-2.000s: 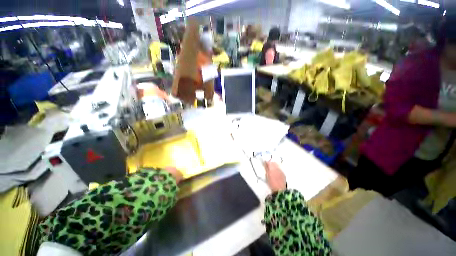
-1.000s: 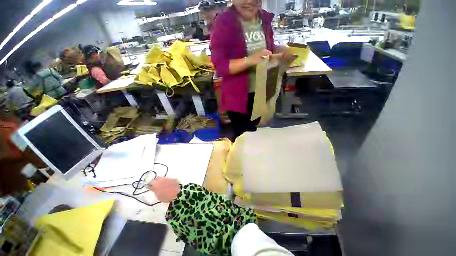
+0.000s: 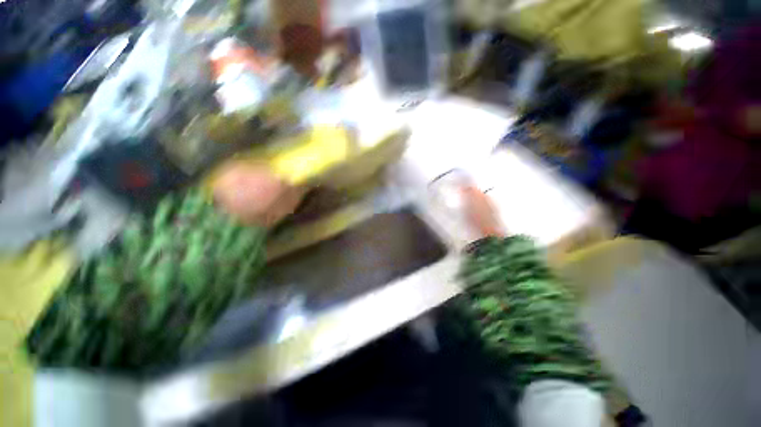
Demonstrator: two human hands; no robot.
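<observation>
The view is strongly blurred. My left hand (image 3: pixel 254 193) is at the near edge of a yellow panel (image 3: pixel 317 155) beside the machine head; whether it grips the panel cannot be told. My right hand (image 3: pixel 479 210) is over the white table (image 3: pixel 534 190), near a thin black cord (image 3: pixel 451 174); its fingers are too blurred to tell if they hold anything. The dark, shiny bed plate (image 3: pixel 359 257) lies between my forearms.
The dark machine head (image 3: pixel 133 171) with a red mark is at left. The control screen (image 3: pixel 404 48) stands at the back. A stack under a pale sheet (image 3: pixel 676 334) is at right, yellow layers (image 3: pixel 29 292) at left. A person's magenta sleeve (image 3: pixel 709 167) shows at right.
The view has swung back left from the right-hand stack to the machine. My left hand is in the picture again, at the yellow panel. My right hand remains over the table.
</observation>
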